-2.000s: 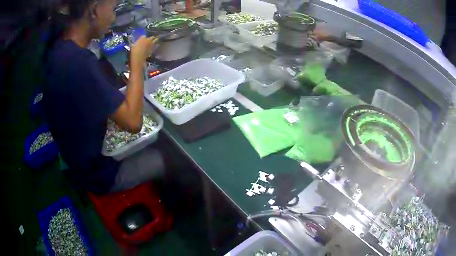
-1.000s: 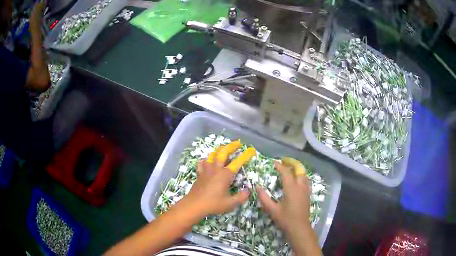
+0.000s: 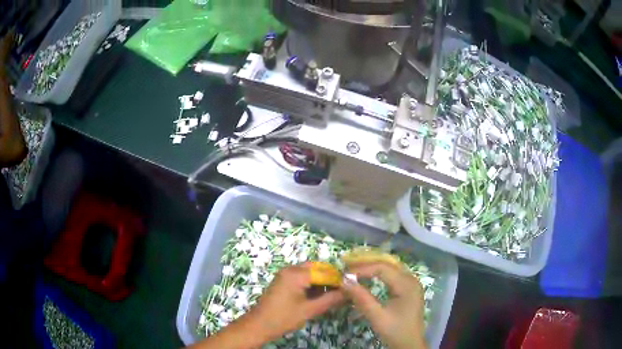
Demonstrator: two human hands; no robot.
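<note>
My left hand (image 3: 297,300) and my right hand (image 3: 389,296), with yellow-orange finger cots, meet over the front parts bin (image 3: 196,272). The bin is full of white-and-green workpieces (image 3: 262,245). The fingertips of both hands come together around a small white workpiece (image 3: 350,279); its stem is hidden or too blurred to see. The silver insertion head (image 3: 416,133) stands behind the bin, at the right end of the pneumatic slide (image 3: 290,88). No hand touches the machine.
The right-hand parts bin (image 3: 477,255) is heaped beside the head. The steel bowl feeder (image 3: 341,41) stands behind. Loose white parts (image 3: 185,123) and green bags (image 3: 170,37) lie left. A blue lid (image 3: 580,218) is far right, a red stool (image 3: 95,249) lower left. A person's arm (image 3: 9,123) shows at the left edge.
The view has turned down from the wider bench to the front bin. In the last second, my hands have gone from spread in the workpieces to fingertips together around one piece.
</note>
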